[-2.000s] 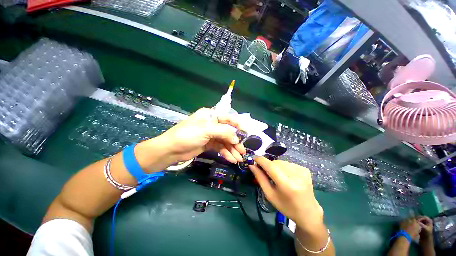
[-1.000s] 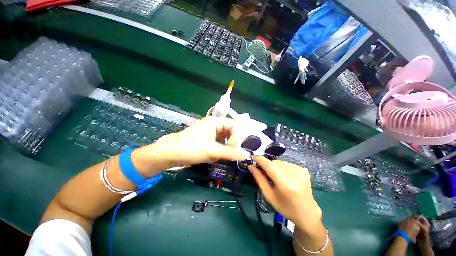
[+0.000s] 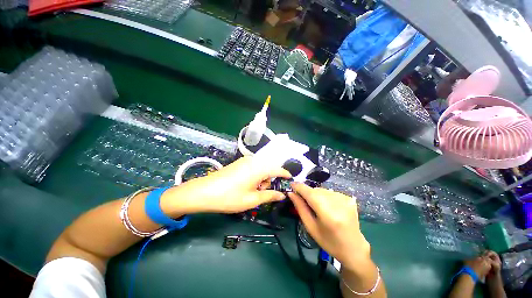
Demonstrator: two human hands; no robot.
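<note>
A small dark and green module point(image 3: 284, 185) is held between the fingertips of both my hands. My left hand point(image 3: 239, 183), with a blue wrist strap point(image 3: 156, 208), grips it from the left with thumb and finger. My right hand point(image 3: 328, 216) pinches its right side. Two black round eyepieces point(image 3: 292, 169) sit just behind my fingertips, beside a white surface. A black unit point(image 3: 256, 213) is mostly hidden under my left hand. A thin metal tool with a small dark square piece point(image 3: 231, 242) lies on the green mat in front.
A white squeeze bottle point(image 3: 255, 129) stands behind. A cream ring point(image 3: 198, 166) lies left of the unit. Stacked clear trays point(image 3: 52, 110) stand at the left. Parts trays lie left and right. A pink fan point(image 3: 487, 131) is at right. Another person's hands point(image 3: 485, 266) show lower right.
My left hand has come down and turned, its fingertips now at the module's left side. The cream ring and the bottle's body are uncovered. My right hand has barely moved.
</note>
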